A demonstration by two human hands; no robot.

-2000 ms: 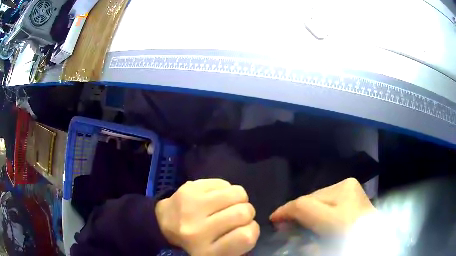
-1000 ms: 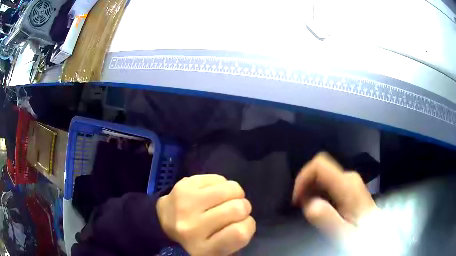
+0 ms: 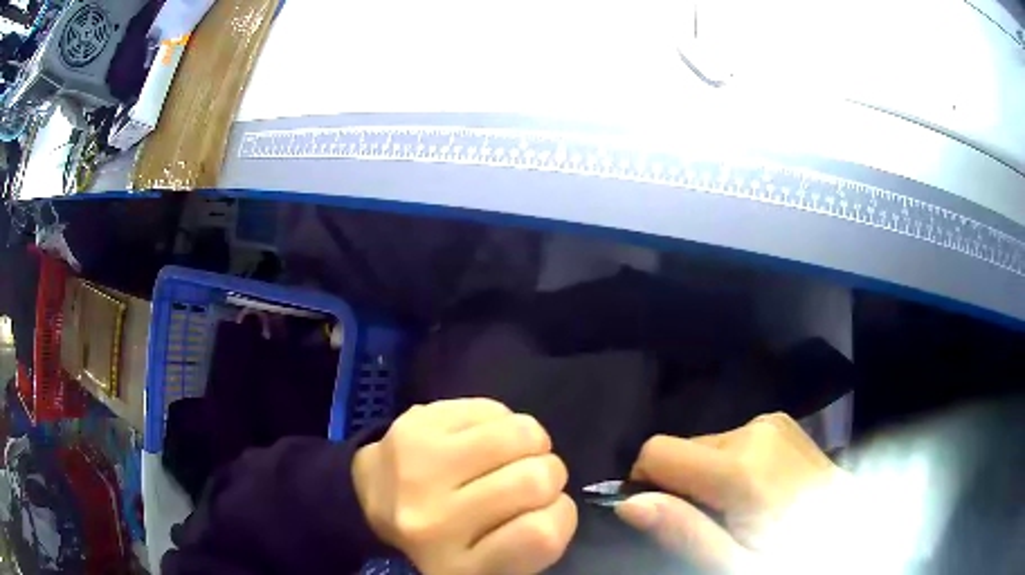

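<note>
My left hand (image 3: 466,491) is a closed fist at the lower middle, over dark cloth (image 3: 573,410) in the lap; what lies inside the fist is hidden. My right hand (image 3: 725,483) is to its right, its thumb and fingers closed on a small dark tool with shiny pointed blades, perhaps thread snips (image 3: 607,491). The tips point left, close to the left fist. The right wrist is lost in glare.
The white table (image 3: 472,62) with its printed ruler (image 3: 540,154) and blue front edge is above the hands. A blue plastic basket (image 3: 348,371) holding dark cloth stands left, with a red basket (image 3: 47,331) farther left. Brown tape (image 3: 208,101) borders the table's left side.
My right hand has lowered and turned towards the left fist, and the bladed tool now shows between its fingers. My left fist has stayed nearly in place.
</note>
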